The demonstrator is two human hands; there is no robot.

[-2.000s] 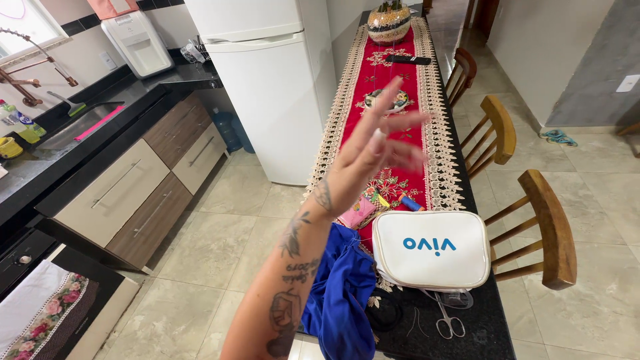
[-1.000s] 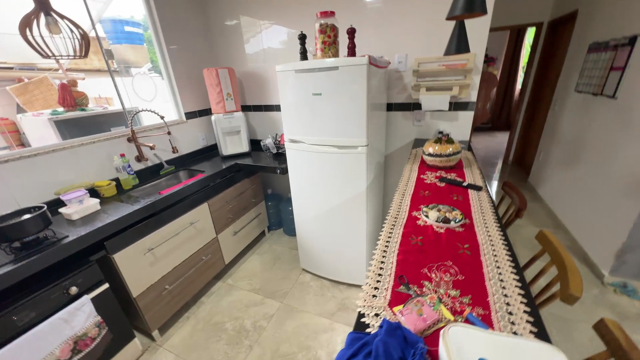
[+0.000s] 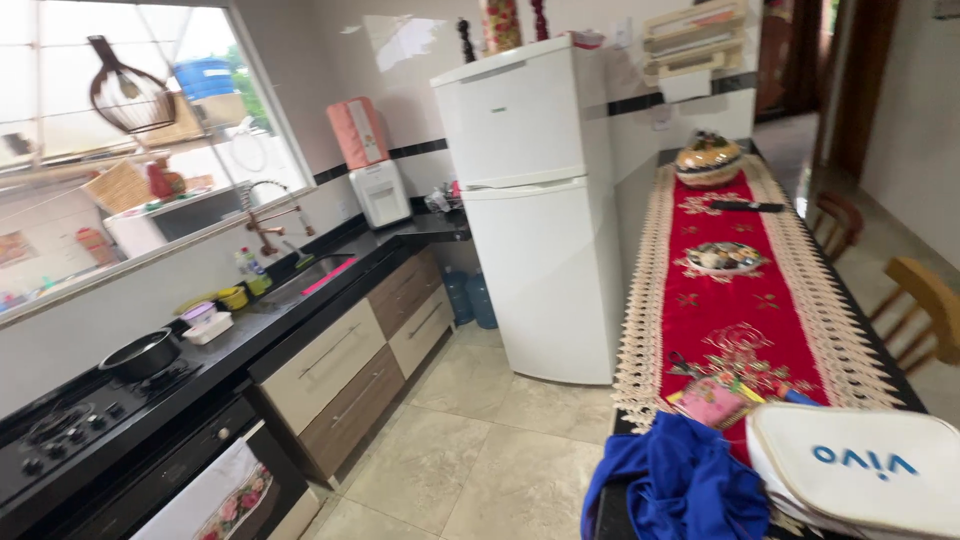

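Neither of my hands shows in the head view now. On the near end of the dark table lie a bunched blue cloth [image 3: 679,480] and a white zipped case [image 3: 855,469] with blue lettering, side by side. Just behind them sit a small pink item [image 3: 709,403] with yellow edges and a blue spool-like item [image 3: 799,396]. They rest on a red table runner [image 3: 739,311] with a crocheted cream border. Farther along it are an oval dish [image 3: 724,257], a black elongated object [image 3: 746,206] and a round lidded pot [image 3: 709,163].
A white refrigerator [image 3: 536,277] stands left of the table. At the left, a black counter holds a dark pot [image 3: 141,354] on the cooktop, a sink [image 3: 311,281] and a white water dispenser [image 3: 380,195]. Wooden chairs [image 3: 922,304] line the table's right side. Tiled floor [image 3: 457,442] lies between.
A raised hand and tattooed forearm, seen over the table two seconds ago, have left the view. The view has swung up and left. The scissors beside the case no longer show.
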